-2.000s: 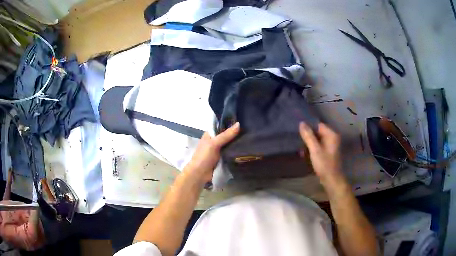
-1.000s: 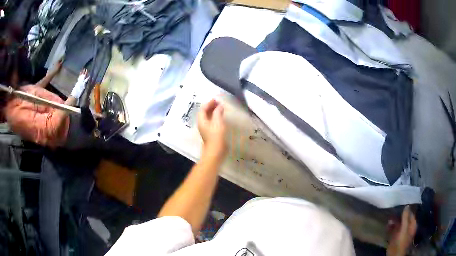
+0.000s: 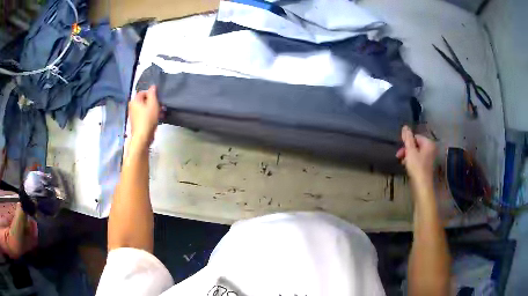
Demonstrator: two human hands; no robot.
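Note:
A wide dark charcoal garment piece (image 3: 278, 108) is stretched left to right over the padded board, with a seam line along it. White cloth (image 3: 307, 68) shows behind it. My left hand (image 3: 146, 111) grips its left end near the board's rounded dark end. My right hand (image 3: 415, 149) pinches its right front edge. The cloth's front part hangs towards me. Most of the board is hidden under the cloth.
A steam iron (image 3: 463, 179) rests at the table's right end, black shears (image 3: 466, 78) behind it. Grey and white folded cloth (image 3: 307, 23) lies at the back. At left are a crumpled blue-grey heap (image 3: 75, 69), a neighbour's iron, partly blurred, and a person's arm (image 3: 17, 231).
Both hands now hold the dark piece, which is drawn over the board and covers its rounded end. My left hand was empty a second ago. The view has swung back right.

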